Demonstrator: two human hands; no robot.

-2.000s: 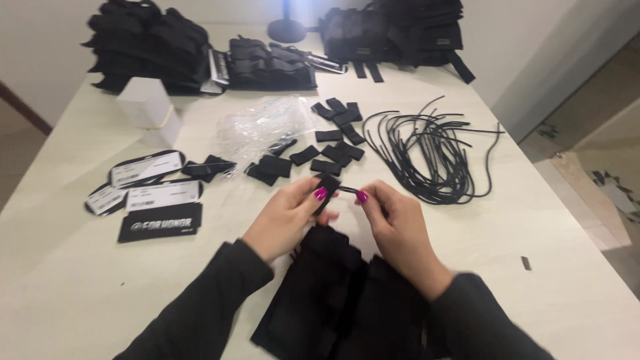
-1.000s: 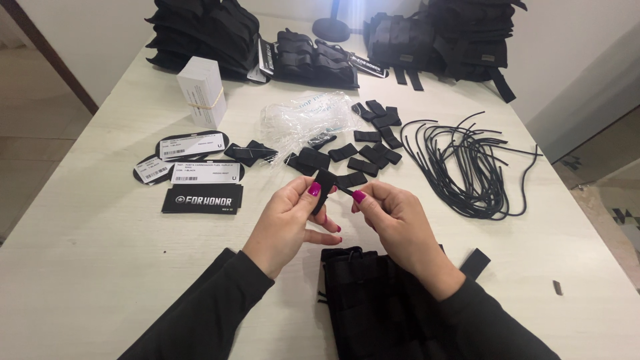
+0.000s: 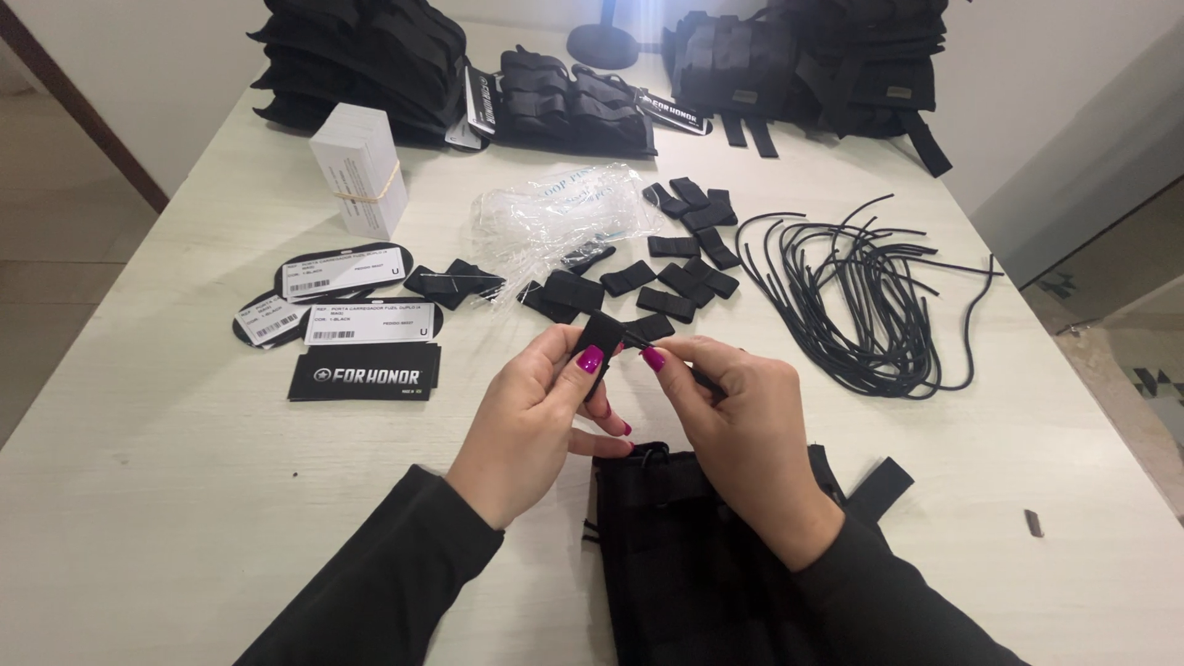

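My left hand point(image 3: 541, 412) pinches a black webbing tab point(image 3: 601, 344) between thumb and fingers. Just to its right, my right hand point(image 3: 740, 425) grips the end of a thin black elastic cord point(image 3: 636, 340) that meets the tab. Whether the cord passes through the tab cannot be told. Below both hands lies a black fabric pouch point(image 3: 703, 564), partly hidden by my right hand and sleeve, with a small cord loop at its top edge. Several more black webbing tabs point(image 3: 673, 246) are scattered beyond my hands. A loose bundle of black cords point(image 3: 851, 324) lies to the right.
Clear plastic loop fasteners point(image 3: 555, 213) lie mid-table. At left are printed labels point(image 3: 356, 273), black cards point(image 3: 361, 373) and a banded white card stack point(image 3: 365, 171). Stacked black pouches point(image 3: 361, 65) and others point(image 3: 805, 65) stand at the back, beside a round dark stand base point(image 3: 603, 46).
The pouch shows its top edge below my hands, where my fingers overlapped it two seconds ago. Both hands still hold the small black pieces close together. The view has shifted.
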